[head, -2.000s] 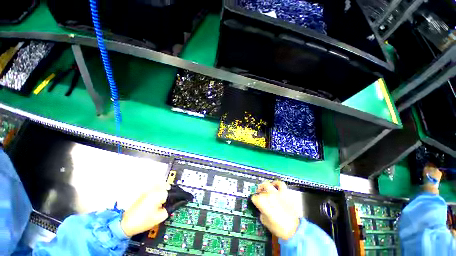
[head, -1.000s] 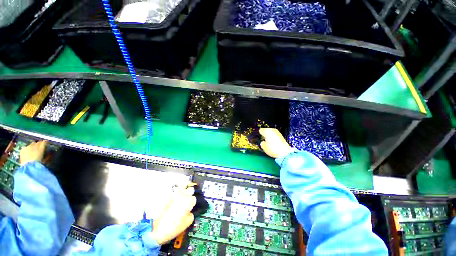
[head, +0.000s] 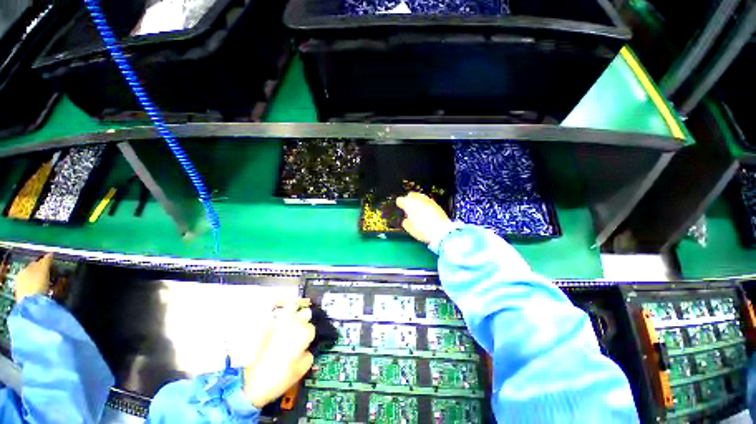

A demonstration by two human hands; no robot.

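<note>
My right hand (head: 424,219) reaches over the middle tray, its dark-covered fingertips down at the loose yellow components (head: 375,218); whether it pinches any is hidden. My left hand (head: 286,344) is at the left edge of the black carrier (head: 409,289), fingers bent together. Black fingertip coverings show beside it, and I cannot tell if it holds a part. The carrier holds rows of green circuit boards (head: 393,372). A tray of blue-violet components (head: 501,186) is right of the yellow ones, and a tray of brown-silver components (head: 322,168) is left.
A metal-edged shelf (head: 385,131) with black totes (head: 464,79) overhangs the trays. A coiled blue cord (head: 157,120) hangs left. A shiny plate (head: 199,323) lies left of the carrier. Another person's hand (head: 33,277) is far left. A second carrier (head: 651,294) is right.
My right hand has moved from the carrier's boards up to the yellow component tray and stays there. My left hand remains by the carrier's left edge. Another person's hand now shows far left.
</note>
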